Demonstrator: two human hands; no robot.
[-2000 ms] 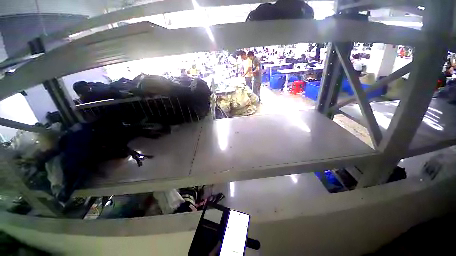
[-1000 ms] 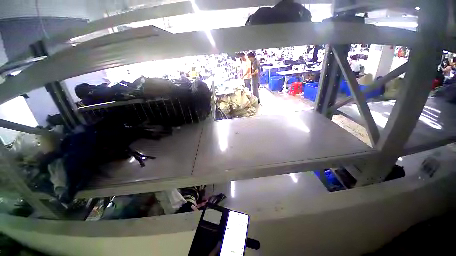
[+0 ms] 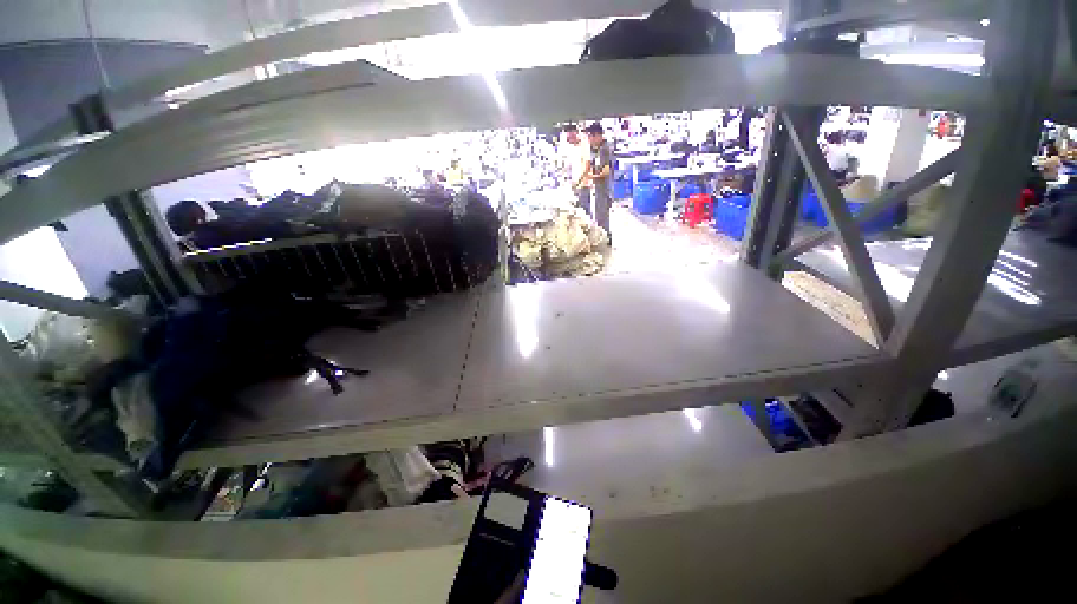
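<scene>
The smartphone [image 3: 557,552] shows at the bottom centre, its screen bright white. Its dark flip case [image 3: 487,557] lies open to the left, with a pale rectangle near the top. My left hand [image 3: 515,585] holds them from below, judging by the thumb over the case and a dark fingertip past the phone's right edge. The rest of that hand is dark or cut off by the lower edge. My right hand is not in view. The phone is in front of a low white wall [image 3: 709,519].
A grey-white storage rack [image 3: 661,395] stands beyond the wall, with a diagonal brace at right. Dark garments [image 3: 236,342] heap on its left shelf. Crumpled fabric [image 3: 402,472] lies lower down. A clear bottle [image 3: 1011,389] is on the right ledge. People stand in the bright workshop behind.
The phone and case have shifted very slightly right in the picture. The hold on them looks the same. One person in the background has changed posture slightly.
</scene>
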